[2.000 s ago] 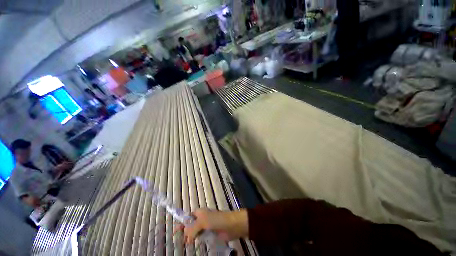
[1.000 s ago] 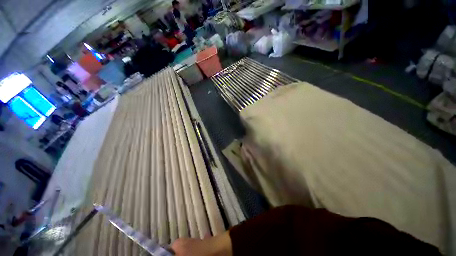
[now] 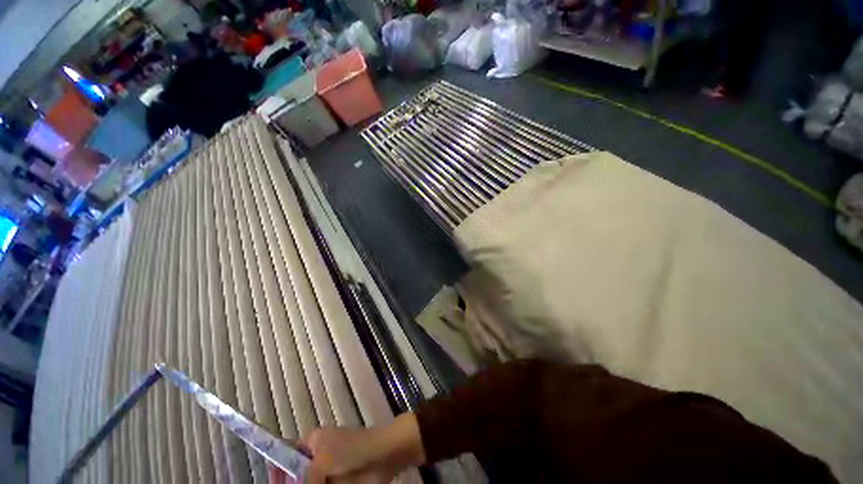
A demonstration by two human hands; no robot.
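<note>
My right hand (image 3: 355,454) reaches in from the lower right in a dark brown sleeve, bare, and is shut on the near end of a silver metal frame (image 3: 232,418). The frame shows a corner at the lower left, with a darker side running down to the bottom left edge. It lies over or just above beige fabric (image 3: 227,274) set in long parallel ridges on the rack; whether it touches cannot be told. My left hand is not in view.
A low side rack (image 3: 473,142) of bare silver bars is partly covered by loose beige cloth (image 3: 653,274). A dark-floored aisle (image 3: 378,222) runs between. White fabric (image 3: 76,331) lies at far left. Bins (image 3: 348,90) and bags (image 3: 516,45) stand beyond. A person's dark legs (image 3: 733,47) show upper right.
The view has tilted down and turned right. The frame and my right hand, still gripping it, now sit lower in the picture than two seconds ago. The other worker at left has left the view.
</note>
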